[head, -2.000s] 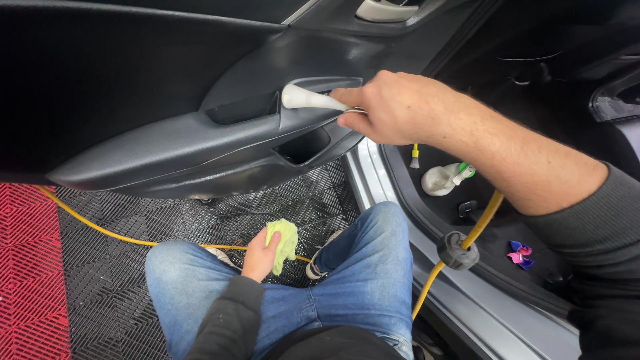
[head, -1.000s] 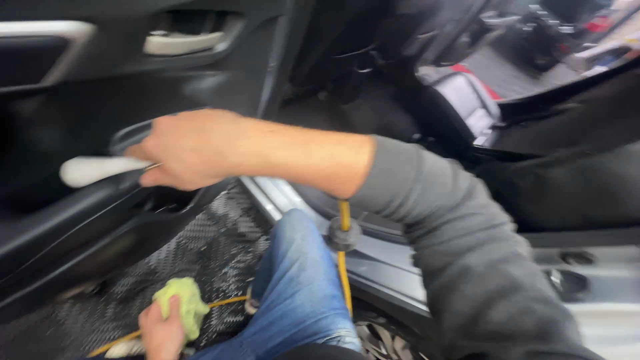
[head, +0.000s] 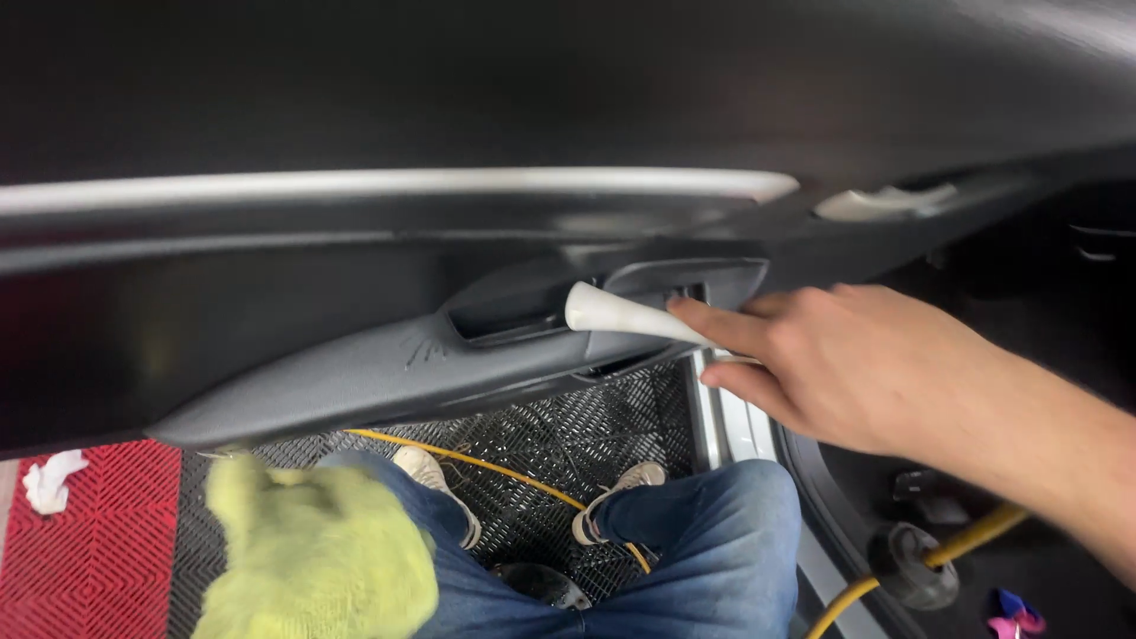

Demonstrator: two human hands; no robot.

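Observation:
My right hand [head: 799, 364] grips a tool with a white flared, cone-shaped end [head: 612, 312], which lies over the armrest of a car door, beside the pull-handle recess [head: 515, 324]. The index finger stretches along the tool. Dark wet-looking streaks [head: 426, 348] mark the grey armrest [head: 355, 382] left of the recess. A blurred yellow-green microfiber cloth [head: 328, 550] fills the lower left, above my left thigh. My left hand is not visible; the cloth may cover it.
A yellow hose [head: 497, 469] crosses the black grid floor [head: 577, 426] near my shoes. More hose runs through a dark round collar [head: 914, 565] by the door sill. A crumpled white piece [head: 53, 482] lies on red tiles [head: 98, 541]. A pink and blue object [head: 1016, 614] is at lower right.
The view has swung back toward the door. The yellow-green cloth, earlier in my left hand low by my legs, has come up nearer the camera. My right hand still holds the white-ended tool at the armrest.

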